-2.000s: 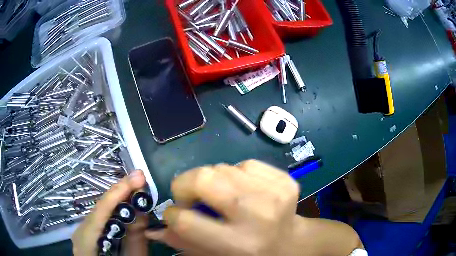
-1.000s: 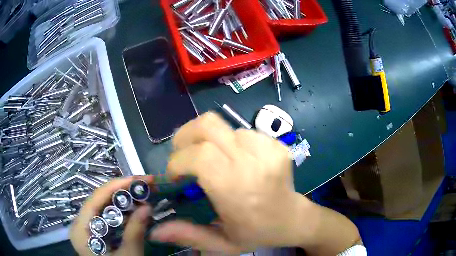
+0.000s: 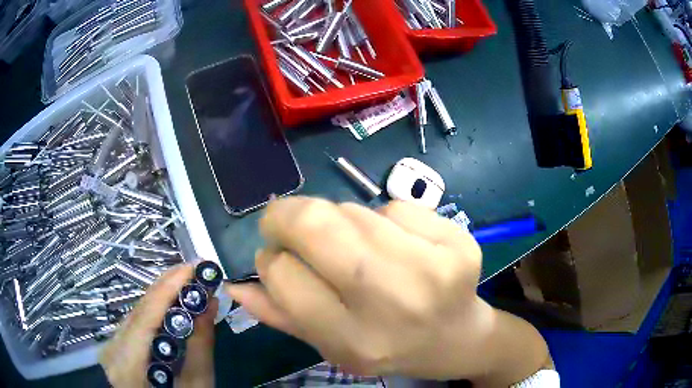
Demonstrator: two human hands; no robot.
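Note:
My left hand [image 3: 144, 333], at the bottom left, holds several rod cylinders [image 3: 179, 322] in a row, their round ends with black rings and pale centres facing up. My right hand [image 3: 364, 284] is closed around slim blue tweezers [image 3: 507, 229]; the blue end sticks out to its right. A thin dark tip shows between my right fingers and the cylinders, and whether it touches them cannot be told. The cylinders' bodies are mostly hidden by my left fingers. A white translucent tub [image 3: 186, 182] heaped with cylinders stands at the left.
A smartphone [image 3: 243, 136] lies right of the tub. Red parts bins [image 3: 345, 100] stand behind. A loose cylinder [image 3: 357, 176] lies by a white earbud case [image 3: 415, 183]. A black hose [image 3: 531, 83] with a yellow-black end is at the right. A cardboard carton [image 3: 607, 258] is below the bench edge.
The blue tool in my right hand has changed its angle, and its blue end now shows further right. The cylinders in my left hand have tilted and shifted slightly. The view has shifted slightly.

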